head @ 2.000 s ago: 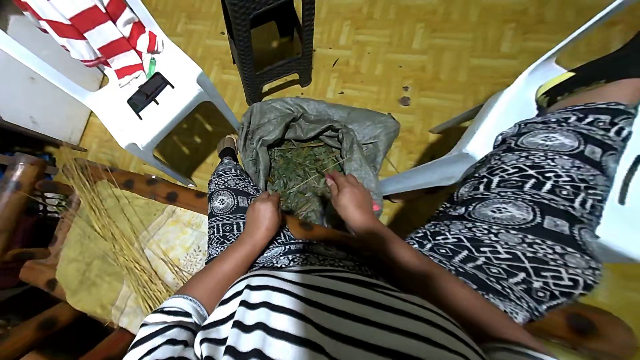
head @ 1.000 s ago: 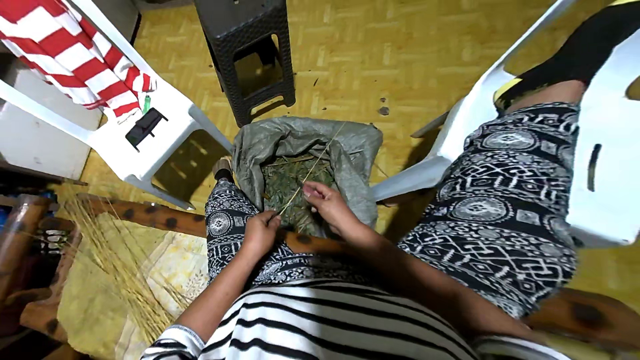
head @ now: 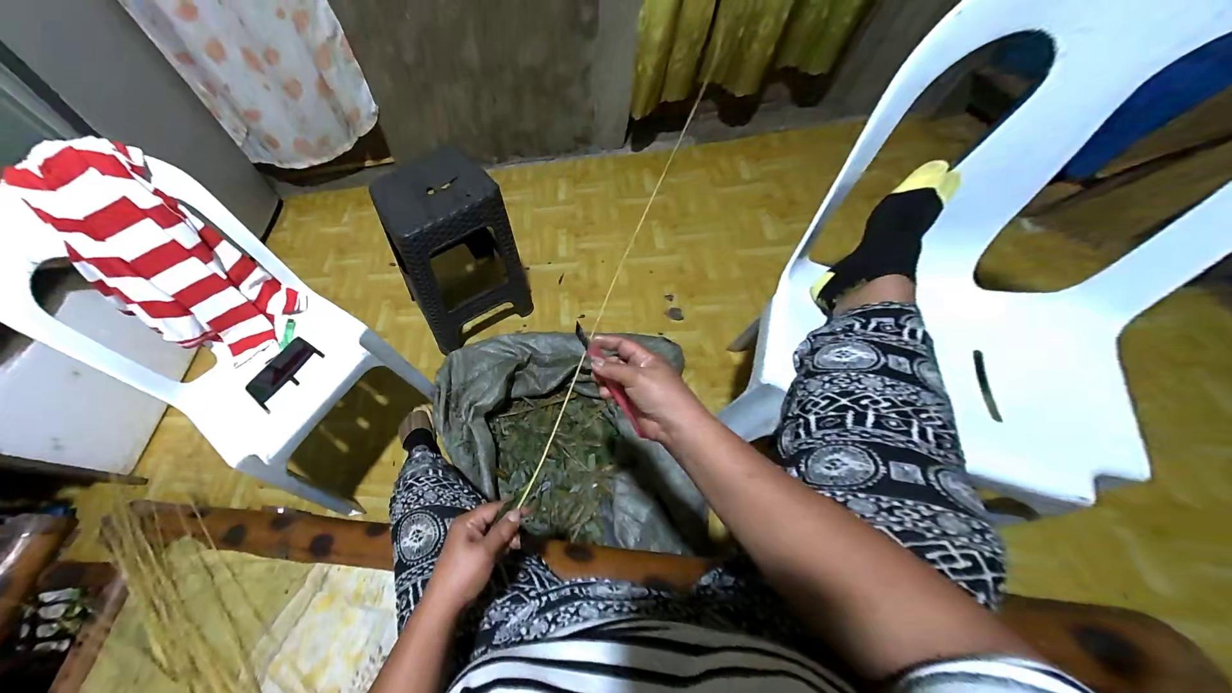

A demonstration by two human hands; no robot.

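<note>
My left hand (head: 478, 544) pinches the lower end of a long, thin, straw-coloured stalk (head: 635, 231), which slants up and right across the floor view. My right hand (head: 643, 387) grips a small knife with a red handle (head: 626, 404); its short dark blade (head: 582, 335) lies close beside the stalk. Whether the blade touches it, I cannot tell. Below both hands a grey woven sack (head: 472, 385) stands with its mouth spread, holding green and brown plant scraps (head: 558, 462). More long dry stalks (head: 178, 597) lie on a cloth at my left.
A dark plastic stool (head: 448, 231) stands past the sack. On the left white chair (head: 231, 404) are a red-and-white striped cloth (head: 183, 250) and a black phone-like device (head: 284, 373). My leg rests on the right white chair (head: 1049, 375). The wooden bench edge (head: 626, 566) runs beneath me.
The view has tilted up toward the wall. My right hand has moved up and away from my left hand, and the stalk now stretches far beyond the sack.
</note>
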